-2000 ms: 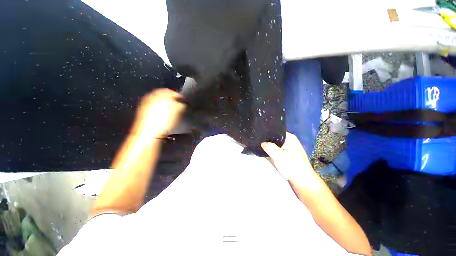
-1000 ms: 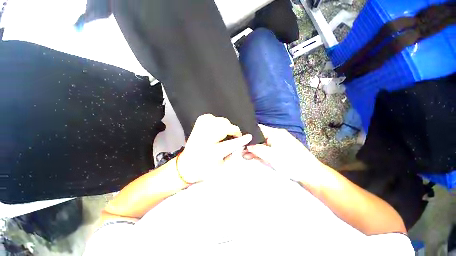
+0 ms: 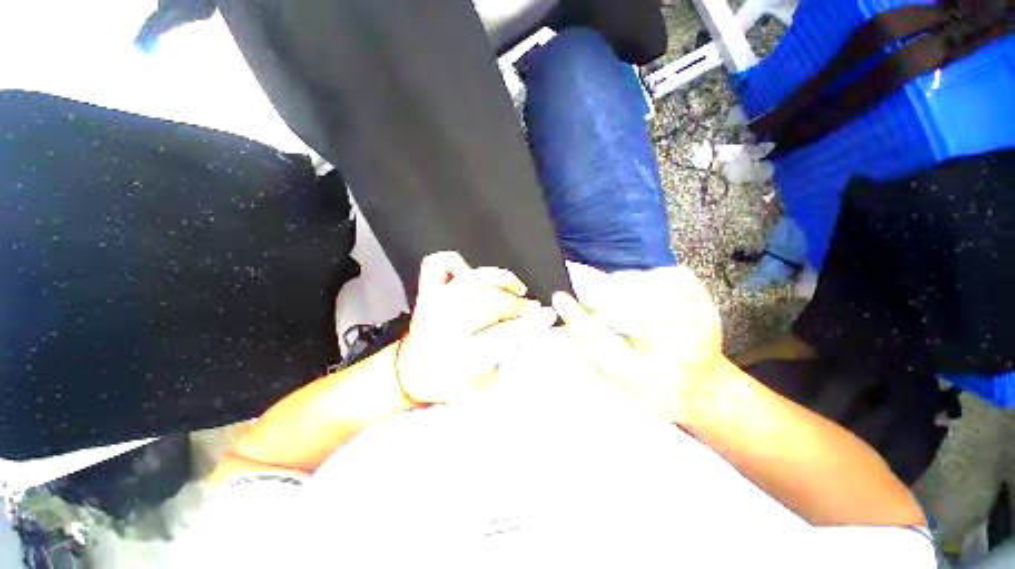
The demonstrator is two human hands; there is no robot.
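A long black garment panel (image 3: 412, 122) runs from the white table at the top down to my lap. My left hand (image 3: 462, 328) and my right hand (image 3: 646, 328) meet at its lower end, near my white shirt. The fingertips of both hands pinch the end edge of the panel, close together. The hands are overexposed, so the exact finger grip is hard to see. The sewing machine is out of the picture.
Stacked black cut pieces (image 3: 167, 278) lie at the left on the white table (image 3: 89, 50). My blue-clad leg (image 3: 595, 150) is right of the panel. A blue bin (image 3: 868, 145) with a dark cloth band and more black cloth (image 3: 935, 267) are at the right.
Since the first frame, my left hand has come right to the panel's lower end, and the view has turned. Since the second, my right hand has turned slightly and shifted right at the edge.
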